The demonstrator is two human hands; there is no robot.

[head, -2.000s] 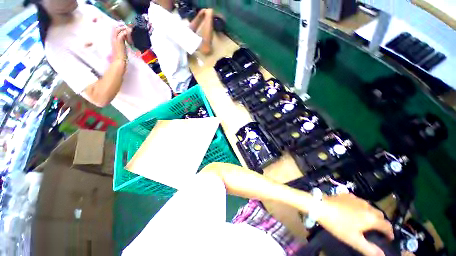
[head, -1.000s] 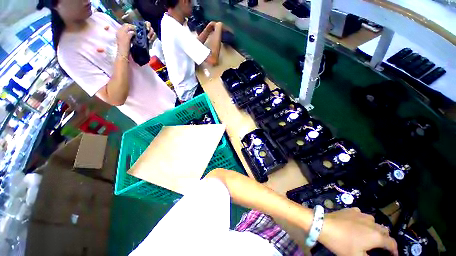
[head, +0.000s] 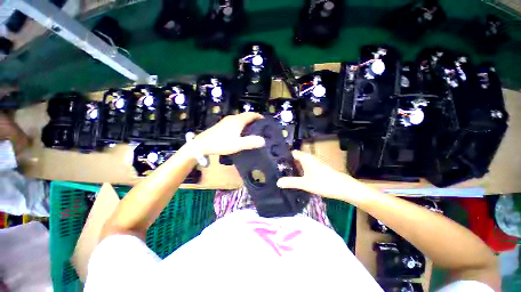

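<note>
A black housing [head: 267, 165] with a row of round recesses and a round opening is held tilted in front of my chest. My left hand [head: 231, 137] grips its upper left end, thumb across its face. My right hand [head: 303, 175] grips its right side lower down. Whether it is one shell or a joined unit cannot be told. Open housing sub-assemblies [head: 180, 111] with silver-white discs stand in a row on the tan bench [head: 223, 175] behind it. One sub-assembly [head: 165, 159] lies sideways nearer me.
Stacked black units [head: 420, 142] stand at the right of the bench. A green conveyor [head: 280, 34] beyond carries more units. A white post [head: 94, 43] is at upper left. A green crate [head: 171, 219] with a cardboard sheet [head: 94, 228] is below left. More units [head: 394, 259] lie low right.
The view has swung to face the bench. My left hand has come from the units at the right edge to my front. The black housing and my right hand now show.
</note>
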